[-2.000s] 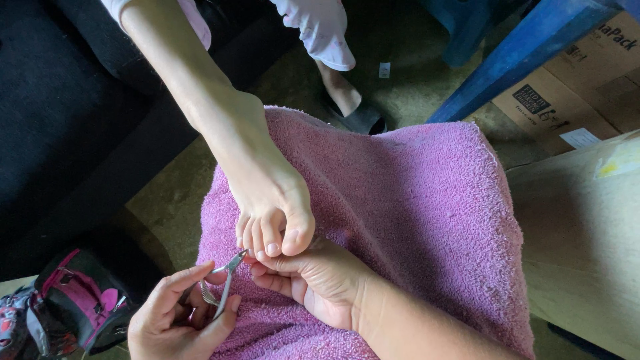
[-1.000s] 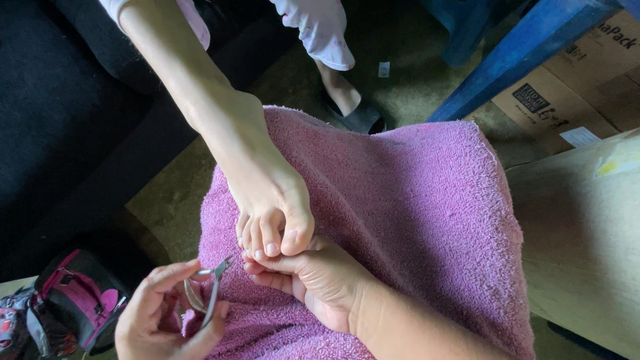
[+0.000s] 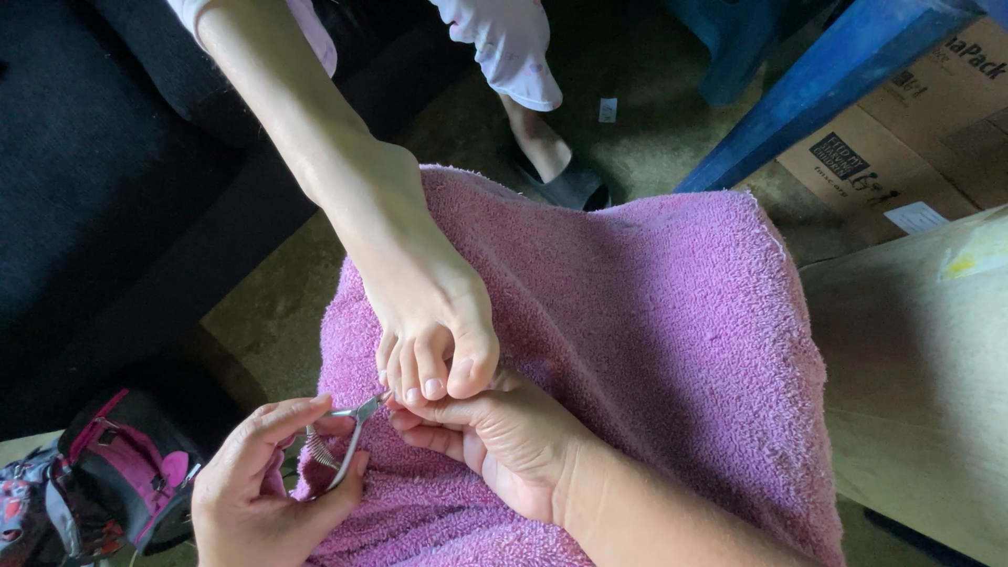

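Note:
Another person's bare foot [image 3: 429, 291] rests over a pink terry towel [image 3: 669, 315], toes pointing toward me. My left hand [image 3: 272, 480] holds a metal cuticle nipper [image 3: 350, 441] by its handles, with a coiled spring between them. The nipper's tip is at the smaller toes, close to the fingertips of my other hand. My right hand [image 3: 504, 445] holds the toes from below, its thumb just under the toe tips. Whether the nipper's jaws touch skin or nail cannot be made out.
The person's other foot wears a dark slipper [image 3: 571, 185] on the floor. A dark sofa [image 3: 102, 197] stands at the left, above a black and pink bag [image 3: 134, 465]. At the right are a blue plastic leg [image 3: 819, 87], cardboard boxes [image 3: 906, 157] and a pale panel-like surface [image 3: 913, 362].
Two seconds ago the nipper was at the toes; one second ago it was drawn back a little to the left. Now its tip is at the smaller toes again. My right hand keeps its hold.

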